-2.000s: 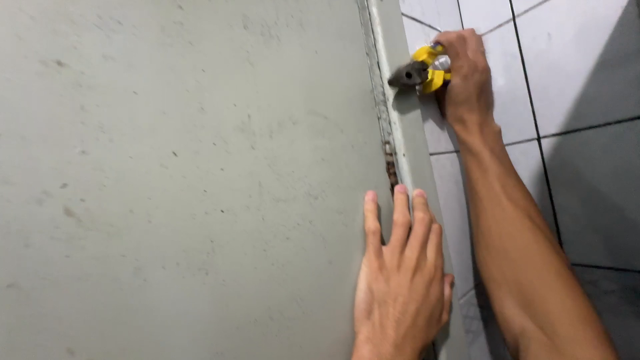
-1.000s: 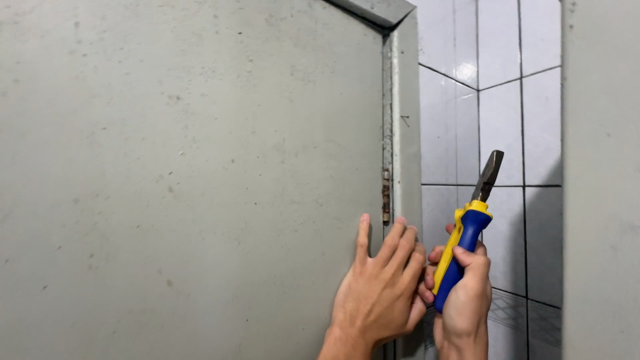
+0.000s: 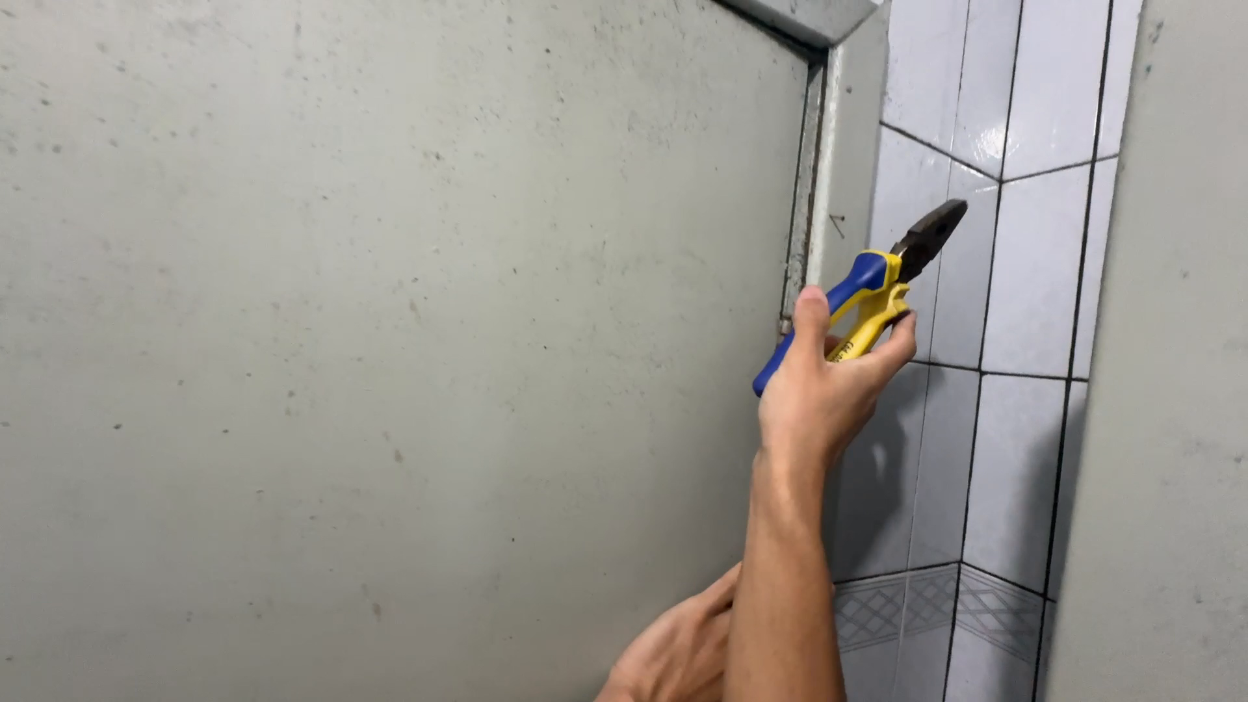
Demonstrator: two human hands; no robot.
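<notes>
My right hand [image 3: 819, 390] holds a pair of combination pliers [image 3: 868, 292] with blue and yellow handles beside the door frame [image 3: 850, 146]. Their dark metal jaws point up and to the right, in front of the tiled wall. Behind my right forearm, low in view, my left hand [image 3: 682, 639] lies against the edge of the grey door panel [image 3: 409, 341]; its fingertips are partly hidden. Part of a hinge [image 3: 786, 327] shows in the gap between panel and frame, just left of the pliers' handles.
White wall tiles [image 3: 1033, 273] with dark grout lines meet at a corner right of the frame. A patterned tile band [image 3: 882, 614] crosses them lower down. Another grey panel [image 3: 1170, 390] stands at the far right. A small mark or nail [image 3: 837, 224] shows on the frame.
My right hand has risen with the pliers and now crosses in front of the frame. My left hand sits lower in view, partly behind the right forearm. The view has shifted.
</notes>
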